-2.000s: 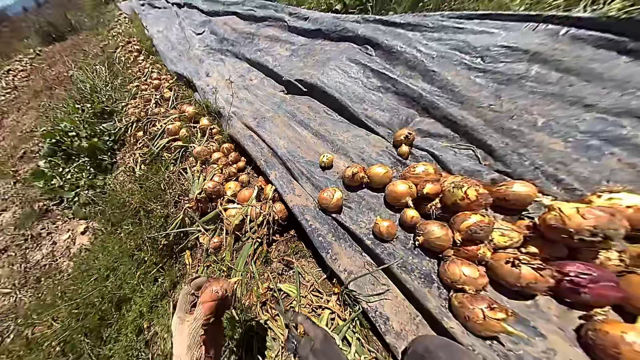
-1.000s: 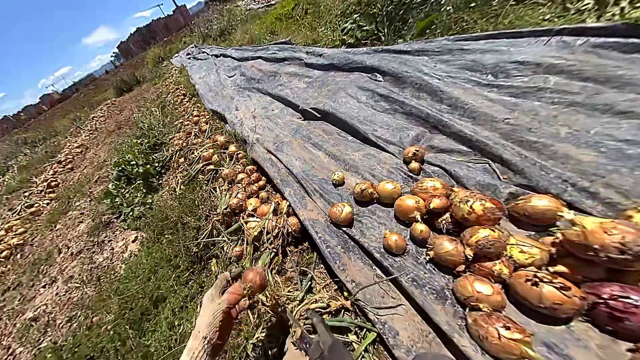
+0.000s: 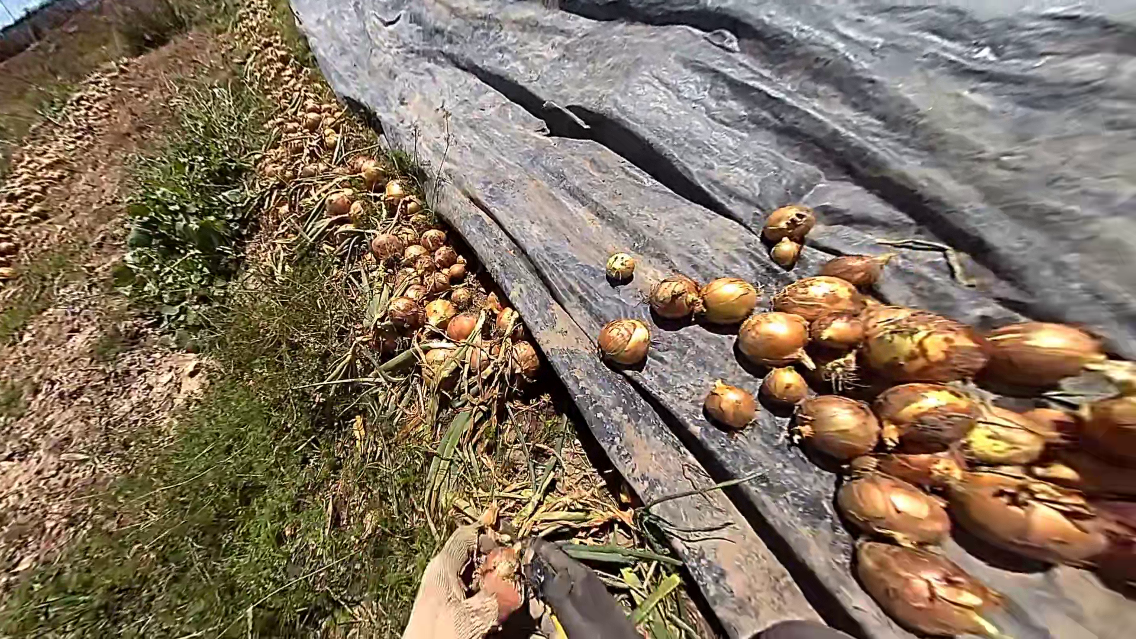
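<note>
My left hand (image 3: pixel 457 586), in a pale glove, is closed around an onion (image 3: pixel 500 581) at the bottom centre. Against the onion's right side is my right hand (image 3: pixel 581 590), in a dark glove; a small yellow piece shows beneath it, and whether it grips a tool I cannot tell. To the right, many loose onions (image 3: pixel 919 342) lie on a grey plastic sheet (image 3: pixel 710 497), with a few small ones apart on their left. A row of onions with dry tops (image 3: pixel 461 328) lies on the ground along the sheet's left edge.
Green weeds (image 3: pixel 186 222) and grass (image 3: pixel 293 497) grow left of the onion row. Beyond them is bare soil (image 3: pixel 80 390) with another row of onions (image 3: pixel 35 177) at the far left. Folds (image 3: pixel 621 142) run across the sheet. Cut leaves lie below its edge.
A second ago my left hand held the onion up, apart from my right hand; now the two hands meet at the onion. The view has tilted down.
</note>
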